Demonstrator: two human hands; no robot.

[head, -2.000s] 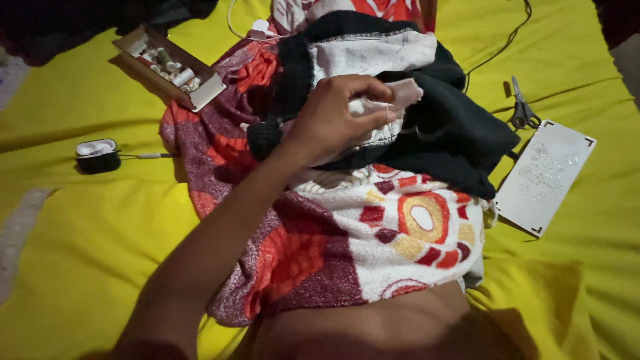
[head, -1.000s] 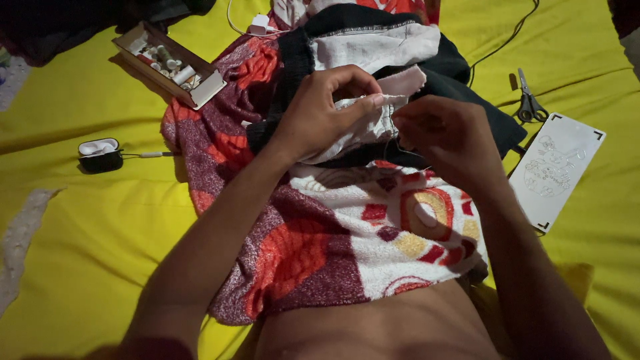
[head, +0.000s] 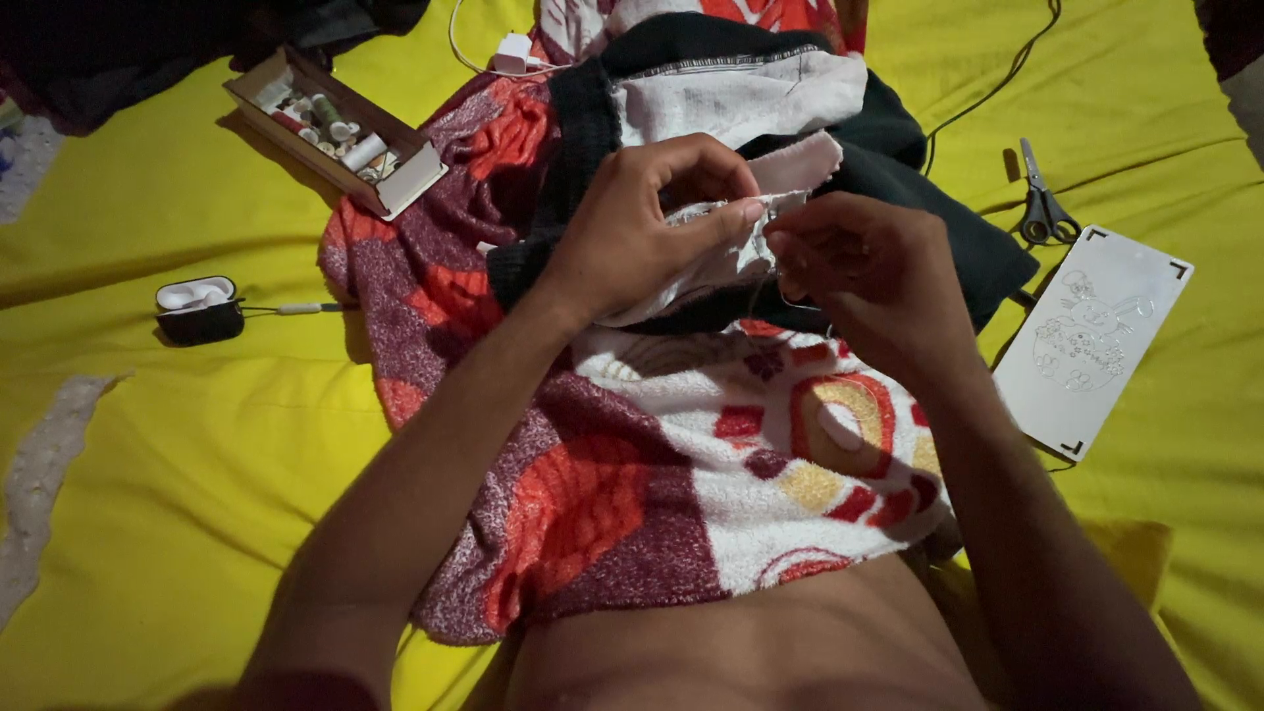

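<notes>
My left hand (head: pixel 662 222) pinches the edge of a white fabric layer (head: pixel 755 242) between thumb and fingers. Close beside it, my right hand (head: pixel 864 267) has its fingertips together at the same edge; a thin thread shows below them, but whether they hold a needle cannot be told. The white fabric belongs to a black garment (head: pixel 948 217) with ribbed bands, spread over my lap. A pale pink flap of fabric (head: pixel 805 163) sticks up behind my fingers. Beneath the garment lies a patterned fleece blanket (head: pixel 592 494) in maroon, red and white.
A wooden box (head: pixel 336 173) of thread spools stands at the upper left. An open earbud case (head: pixel 200 308) sits at left, near a cable. At right are black-handled scissors (head: pixel 1045 212) and a white panel lid (head: pixel 1096 341) with an engraved drawing. Everything rests on a yellow sheet (head: pixel 197 444).
My right hand, out of view two seconds ago, came in to the fabric edge beside my left hand and has stayed there. My left hand keeps its pinch on the white fabric.
</notes>
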